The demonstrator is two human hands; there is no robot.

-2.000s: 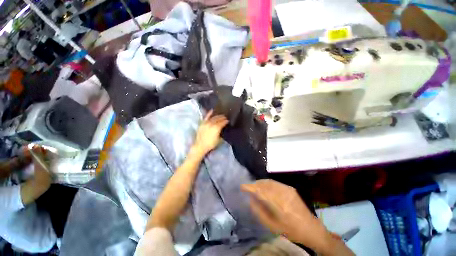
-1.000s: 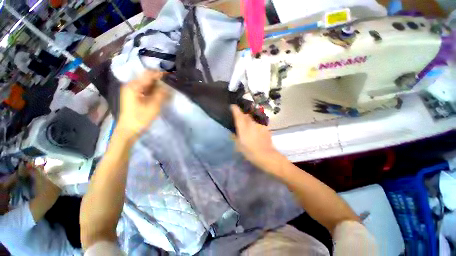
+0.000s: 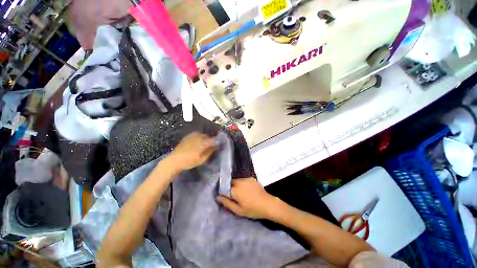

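Observation:
The grey-blue garment body (image 3: 199, 220) lies over the table's front and down toward my lap. A dark speckled panel (image 3: 141, 138) lies behind it and reaches to the presser foot (image 3: 234, 127). My left hand (image 3: 196, 151) rests with bent fingers on the cloth just in front of the presser foot; its fingertips hold the garment edge. My right hand (image 3: 245, 198) pinches the folded grey edge (image 3: 225, 162) lower down, nearer to me. The needle tip is hidden or too small to tell.
The cream HIKARI machine arm (image 3: 308, 57) stands at the right, with slim dark tools (image 3: 308, 108) under it. A pink holder (image 3: 166, 39) hangs by its needle end. Orange-handled scissors (image 3: 360, 222) lie on a white board (image 3: 387, 209) beside a blue basket (image 3: 434, 193). More garment cloth (image 3: 94, 99) is heaped behind.
My left hand has come down and right to the cloth by the presser foot. My right hand has moved back toward me and grips the edge. The view has shifted right and closer; the dark panel shows more.

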